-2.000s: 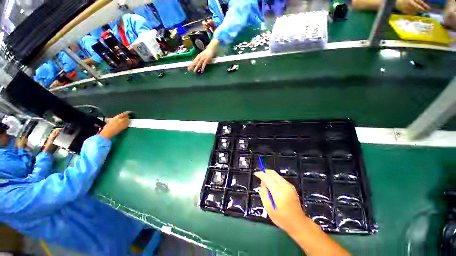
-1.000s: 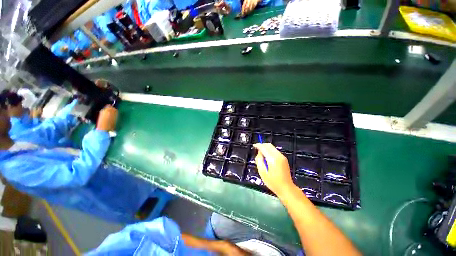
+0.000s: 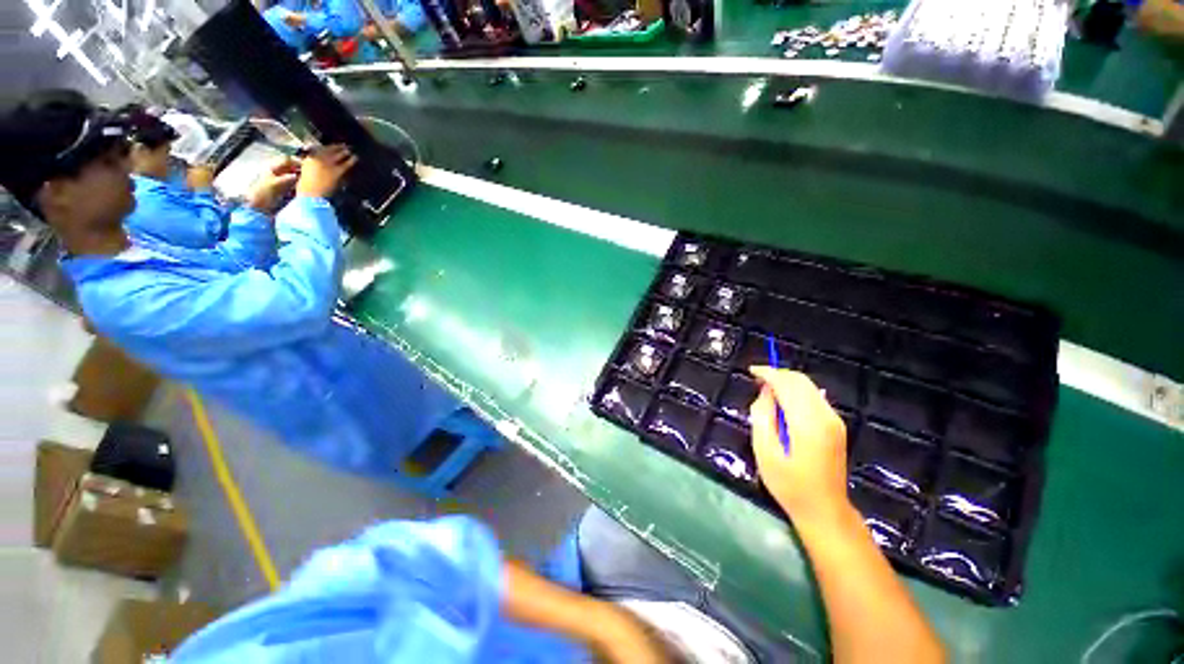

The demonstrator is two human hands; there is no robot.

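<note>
My right hand holds a slim blue pen-shaped tool over the middle of the black blister tray. The tool's upper end sticks out past my fingers; its tip cannot be made out. Several pockets at the tray's left side hold small dark modules with whitish patches. Other pockets show only glare. A bare forearm in a pushed-up blue sleeve reaches in at the bottom edge, apparently my left; its hand is not visible.
A white strip parts the green bench from the conveyor, which carries small black parts. A person in a blue smock works at the left beside a tall black fixture. Cartons stand on the floor. A white parts tray lies across the belt.
The view has swung left, so the tray appears further right and tilted. My right hand stays over the same tray area with the tool. The neighbour's hands are now at the black fixture.
</note>
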